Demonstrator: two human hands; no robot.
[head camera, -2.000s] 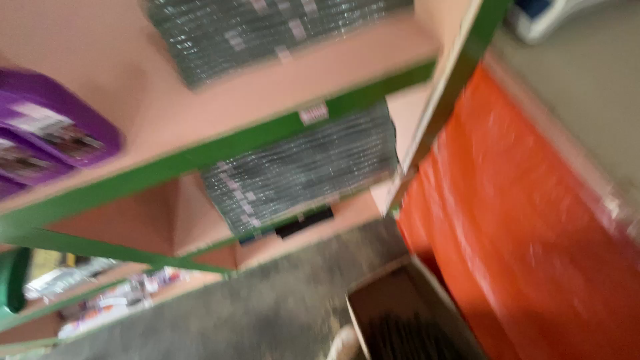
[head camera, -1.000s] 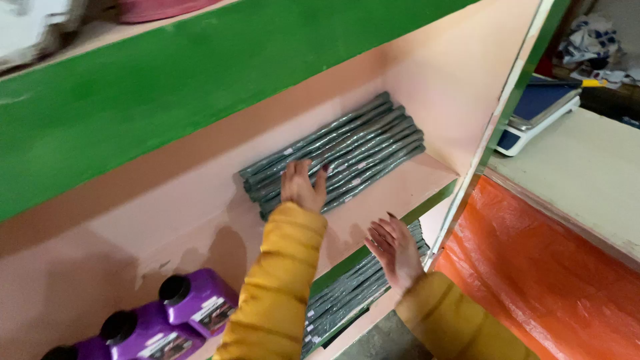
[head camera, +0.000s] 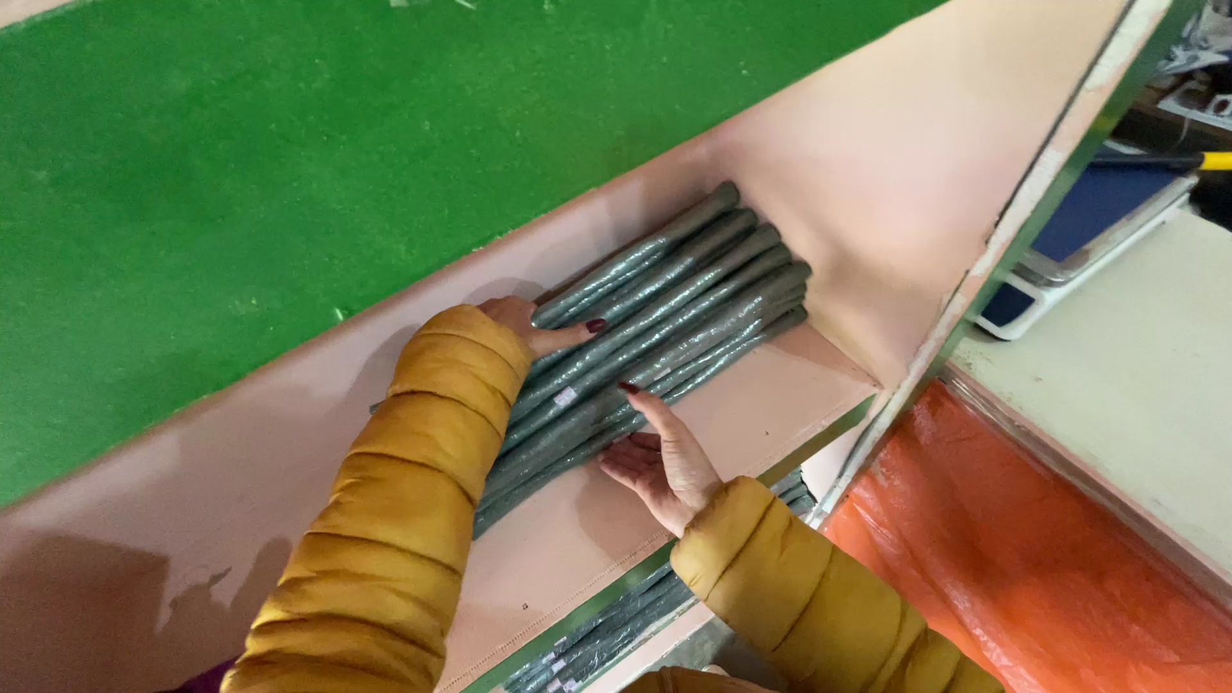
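Observation:
A stack of dark grey-green rolls in shiny clear plastic wrap (head camera: 664, 318) lies slantwise on the pink shelf, near its right side wall. My left hand (head camera: 544, 332) reaches over the back of the stack, its thumb lying on the top rolls; its other fingers are mostly hidden behind them. At the front edge of the stack is my right hand (head camera: 669, 462), palm up, thumb raised and fingers at the lowest rolls. Whether it presses on them is not plain. Both arms wear mustard-yellow quilted sleeves. A small pale label sits on one roll.
The green-painted board (head camera: 289, 192) spans the upper left. More wrapped rolls (head camera: 606, 626) lie on the shelf below. Right of the side wall stand a pale counter (head camera: 1136, 356) with a white-framed scale (head camera: 1078, 241) and orange plastic sheeting (head camera: 1001, 539) beneath.
The view has moved closer to the shelf with the rolls. My left hand has gone from the top of the stack to its back edge. My right hand has come up to its front.

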